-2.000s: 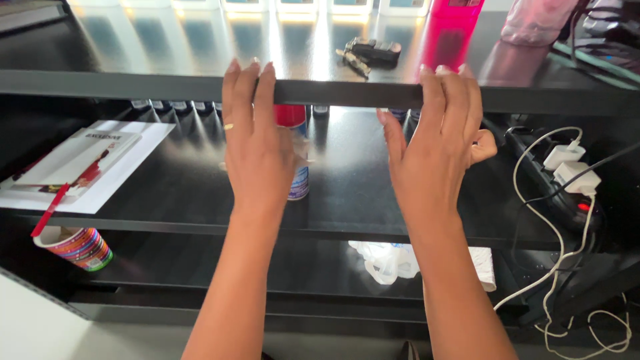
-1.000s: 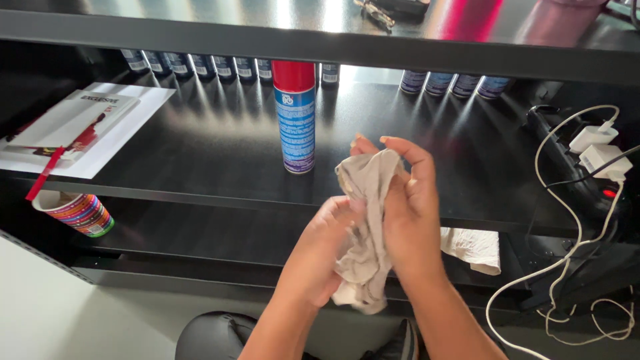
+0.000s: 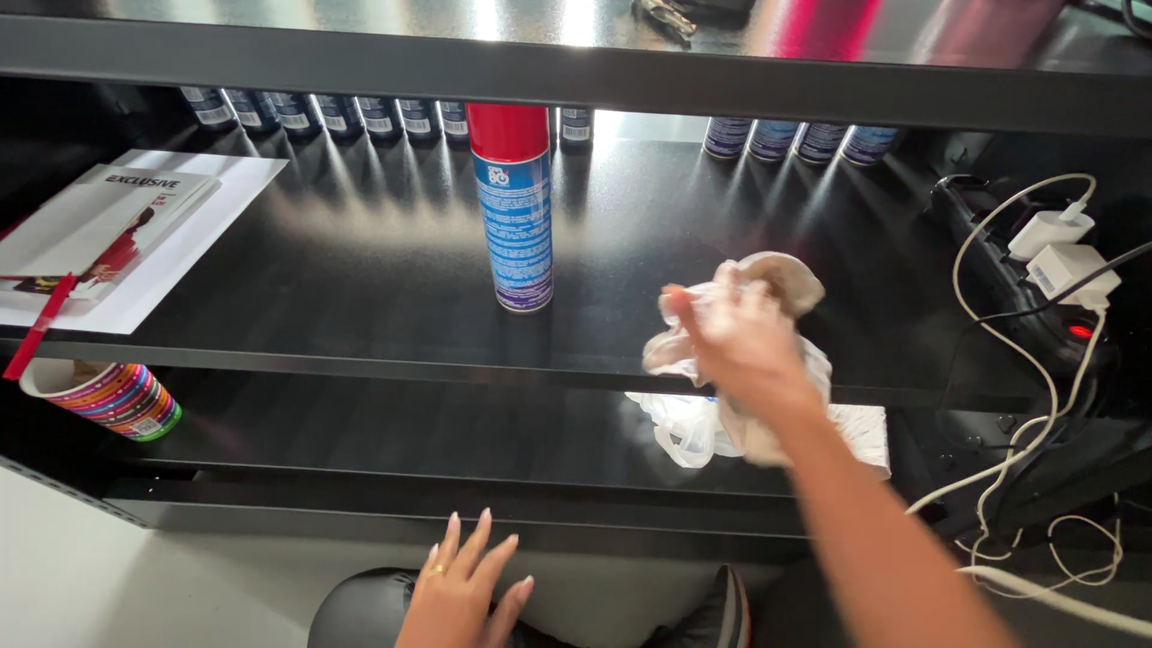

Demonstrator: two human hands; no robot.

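Note:
My right hand (image 3: 742, 333), blurred, presses a crumpled pale cloth (image 3: 787, 281) on the right part of the black middle shelf (image 3: 360, 279); part of the cloth hangs over the front edge. My left hand (image 3: 463, 585) holds nothing, its fingers apart, near my knee below the shelves. A blue aerosol can with a red cap (image 3: 517, 216) stands upright on the middle shelf, to the left of my right hand. Behind it stand several dark blue cans (image 3: 333, 115) in a row, and several more blue cans (image 3: 772, 139) are at the back right.
Left on the shelf lie a booklet (image 3: 117, 216), white paper (image 3: 229, 193) and a red strip (image 3: 40, 328). A striped paper cup (image 3: 117, 400), a white plastic bag (image 3: 684, 432) and a white packet (image 3: 864, 432) are on the lower shelf. A power strip (image 3: 1017, 270) with chargers and cables is at right.
Both hands were at the upper shelf's edge, then held the cloth together in front of the middle shelf. My left hand has let go and dropped lower; my right hand has taken the cloth onto the shelf.

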